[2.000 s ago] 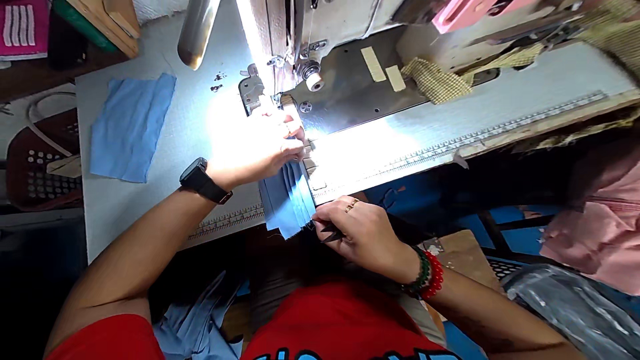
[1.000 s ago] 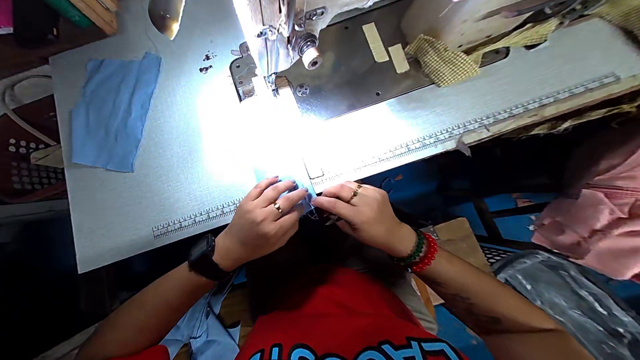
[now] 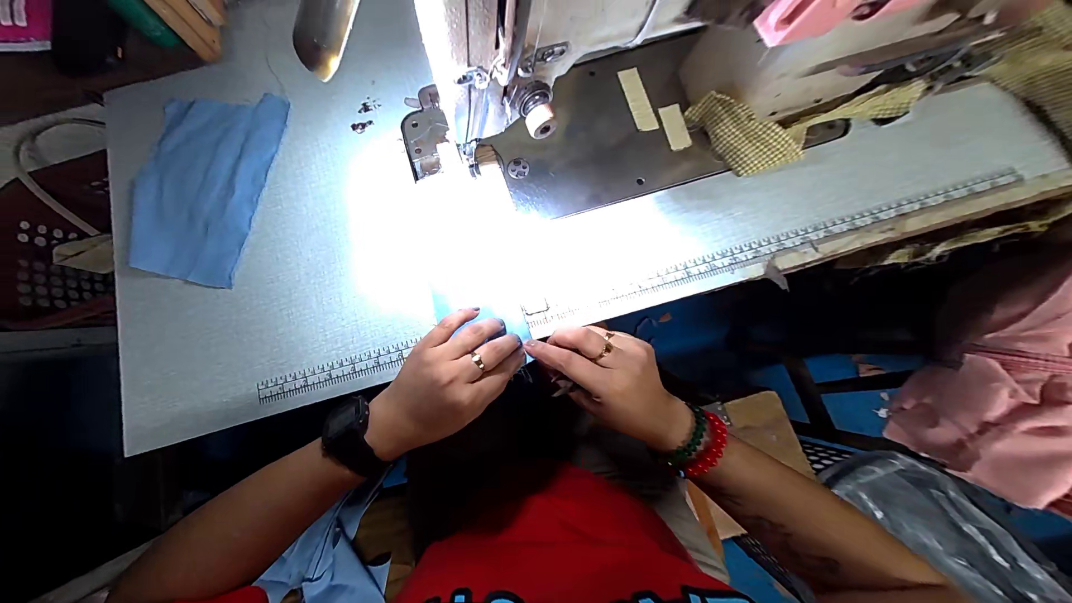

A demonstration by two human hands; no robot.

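Observation:
A blue fabric piece lies at the front edge of the sewing table, partly washed out by the lamp's glare. My left hand rests on it, fingers side by side. My right hand pinches its right edge between thumb and forefinger, close to my left fingertips. Behind both hands stands the sewing machine's needle and presser foot area; glare hides whether fabric reaches it. A second blue fabric piece lies flat at the table's left.
A measuring tape strip runs along the table's front edge. Checked yellow cloth lies by the machine bed. Pink fabric hangs at the right. More blue cloth is below the table, near my lap.
My left hand has come back from near the presser foot to the table's front edge, beside my right hand. Over the last second both hands have stayed nearly in place.

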